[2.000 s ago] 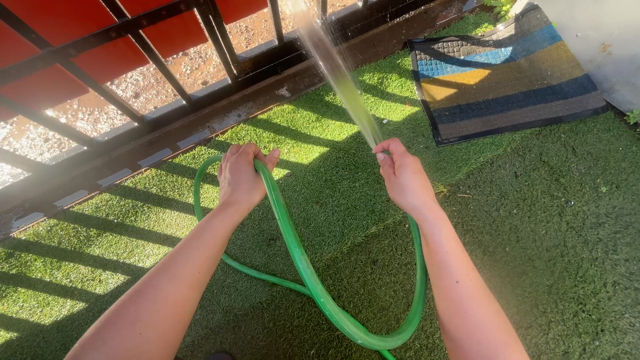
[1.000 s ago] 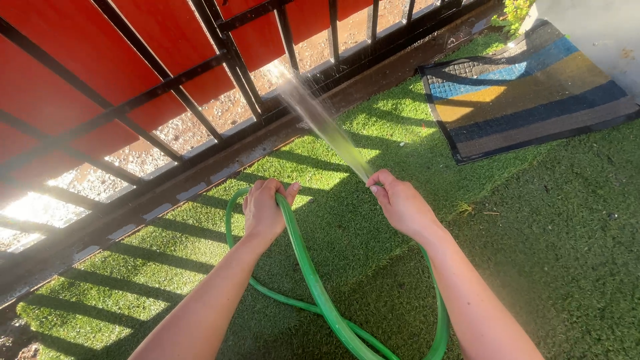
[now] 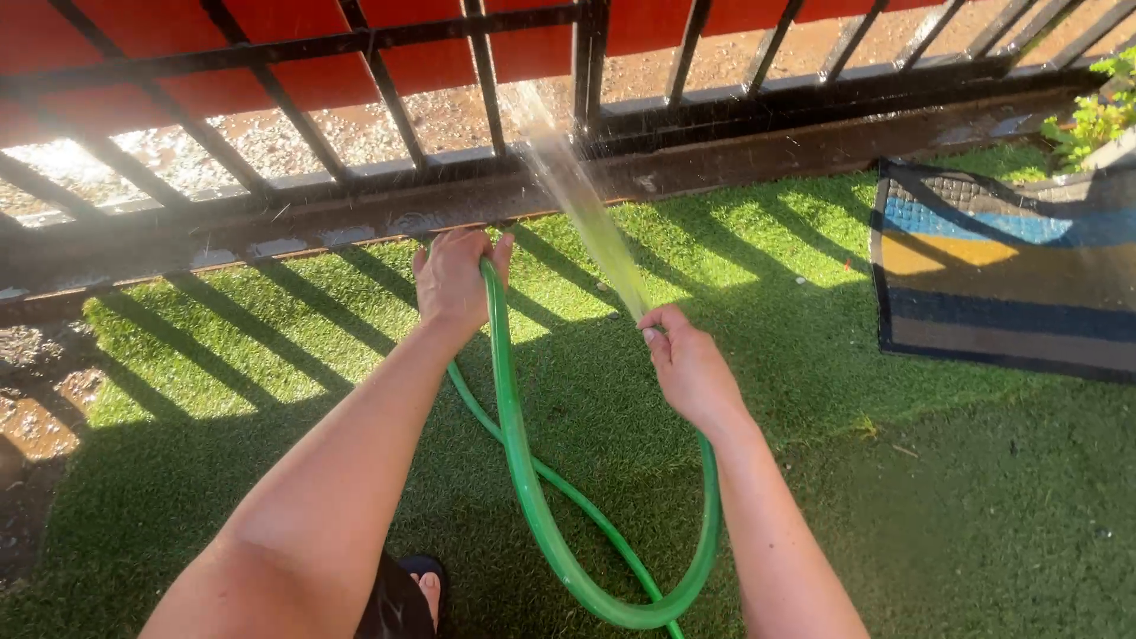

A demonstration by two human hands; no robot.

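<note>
A green garden hose hangs in a loop between my two hands, with a further length trailing down to the bottom edge. My left hand grips the hose at the top of the loop, its thumb along the right side. My right hand is closed around the hose's end, which the fingers mostly hide. From there a jet of water shoots up and left, through the bars at the foot of a black metal fence.
Artificial grass covers the ground, edged by a wet strip along the fence. A striped mat lies at the right, near a leafy plant. Red panels stand behind the bars. My sandalled foot shows below.
The view has turned and shifted, so more of the fence's right part and the left end of the grass show. Both hands keep their hold on the hose while the water runs.
</note>
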